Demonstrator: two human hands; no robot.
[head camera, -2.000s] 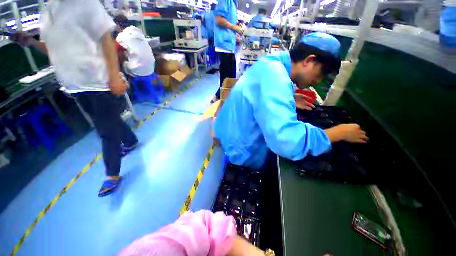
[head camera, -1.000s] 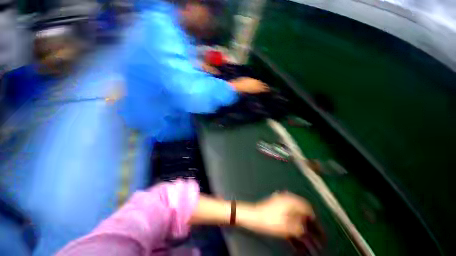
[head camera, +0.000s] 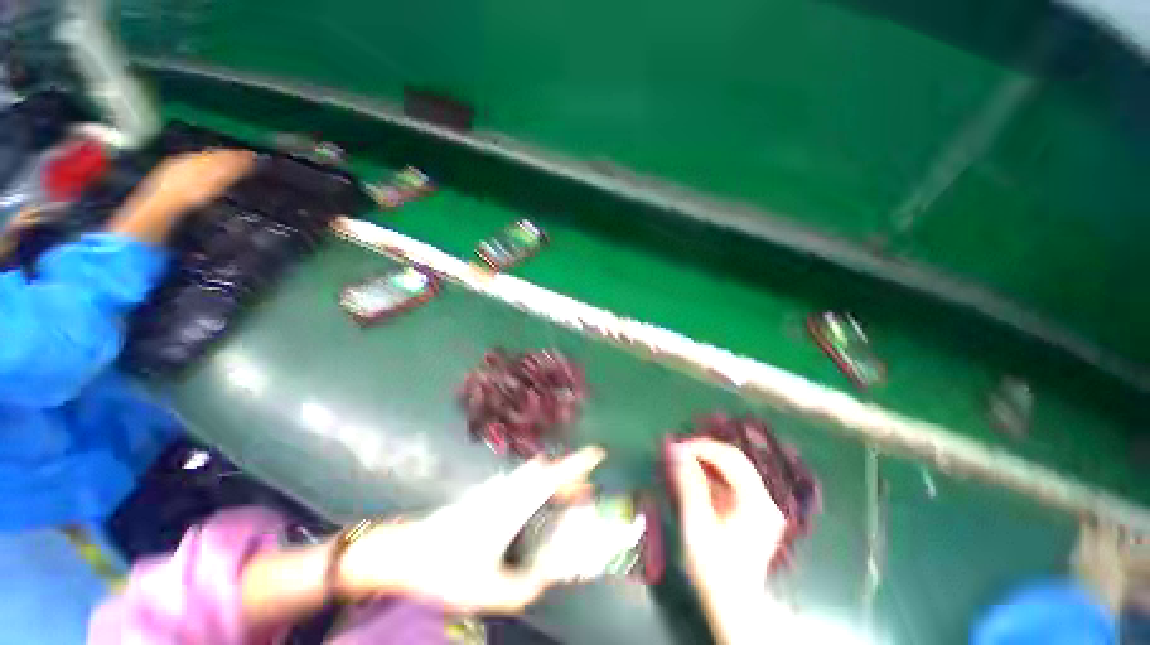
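The frame is blurred. My left hand (head camera: 486, 542) is at the lower middle, holding a phone housing (head camera: 639, 536) with a dark red rim and a pale and green inside. My right hand (head camera: 731, 529) is just right of the housing, over the near-left part of the right pile of dark red pieces (head camera: 788, 479). Its thumb and fingers are close together; whether they pinch a piece cannot be told. The left pile of pieces (head camera: 520, 397) lies beyond my left hand. Another housing (head camera: 389, 292) lies on the bench near the strip.
A whitish strip (head camera: 631, 330) separates the bench from the green conveyor belt (head camera: 681, 302), which carries several spaced-out housings (head camera: 845, 349). At the left, a person's hand (head camera: 196, 176) in a blue sleeve is over black trays (head camera: 221, 271). A blue round thing (head camera: 1044, 620) is at the lower right.
The view has swung right and down onto the bench. Both piles and my right hand now show. My left hand, blurred over a dark reddish thing earlier, now holds a housing near my right hand.
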